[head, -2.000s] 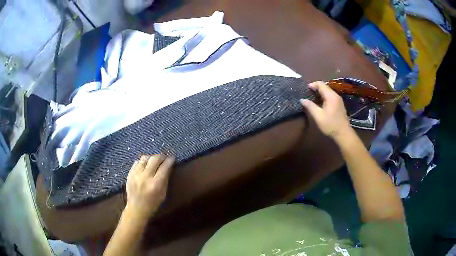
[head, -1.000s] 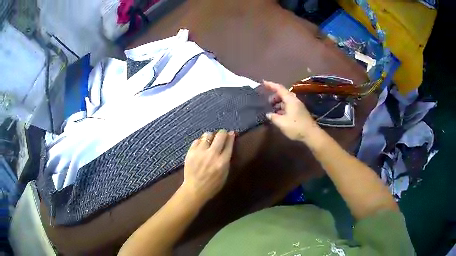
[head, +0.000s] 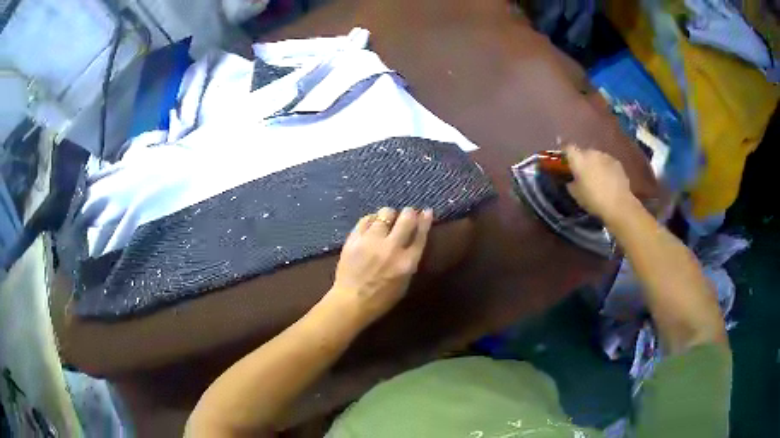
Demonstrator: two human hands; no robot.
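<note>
The garment piece lies spread on the brown padded table (head: 479,64), its white side (head: 257,158) at the back and its dark herringbone border (head: 282,218) along the near edge. My left hand (head: 382,257) rests on the near edge of the dark border, fingers bent over it; whether it pinches the cloth is hard to tell. My right hand (head: 596,181) is closed round the orange-brown handle of the steam iron (head: 547,201). The iron stands on the table just right of the garment's right end, not touching it, and my hand hides part of it.
A blue tray (head: 620,77) with small items lies at the back right, beside yellow cloth (head: 740,137). Grey and white fabric pieces (head: 629,299) hang at the right. Heaped cloth (head: 64,51) and a blue piece (head: 162,85) lie at the left back, a pale board (head: 26,299) at the left.
My right hand has let go of the garment's right end and taken hold of the iron, which is now turned. My left hand has moved right along the near edge.
</note>
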